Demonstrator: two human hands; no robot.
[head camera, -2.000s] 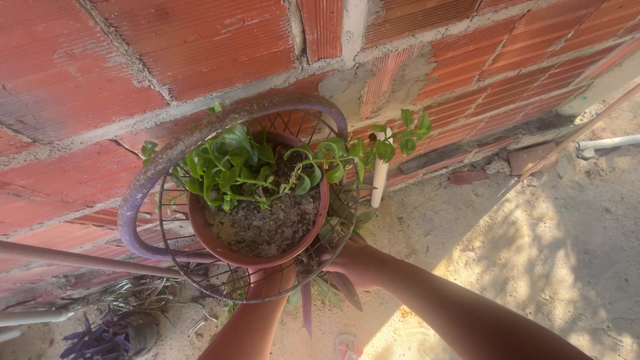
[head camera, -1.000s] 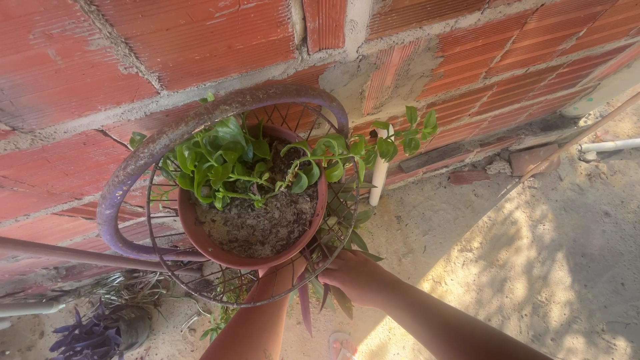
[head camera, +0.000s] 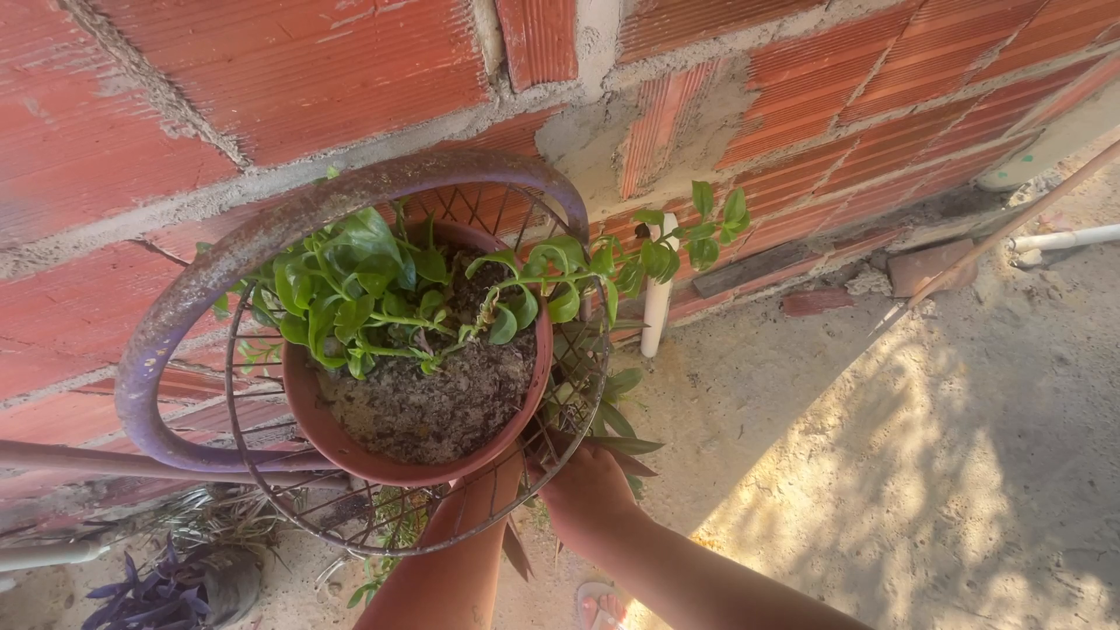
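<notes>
A terracotta-coloured plant pot (head camera: 304, 394) of soil, with a trailing green plant (head camera: 359, 297), sits inside a round wire basket (head camera: 420, 549). A rusty purple metal ring (head camera: 175, 306) curves over the basket's left and top side. My left hand (head camera: 490, 464) reaches under the pot behind the wires, its fingers mostly hidden. My right hand (head camera: 584, 477) is at the basket's lower right side, beside long-leaved foliage (head camera: 617, 420); its fingertips are hidden behind the rim and leaves, so what it grips cannot be told.
A hollow-brick wall (head camera: 367, 70) runs behind the basket. A white pipe (head camera: 656, 306) stands at its foot. A purple-leaved plant (head camera: 149, 595) is at lower left, with a brownish pole (head camera: 87, 459) above it. Another thin pole (head camera: 1006, 210) crosses the right. A sandalled foot (head camera: 602, 605) shows below.
The pot and basket stay in nearly the same place by the wall. Both forearms remain below them, with only a slight shift of the right one.
</notes>
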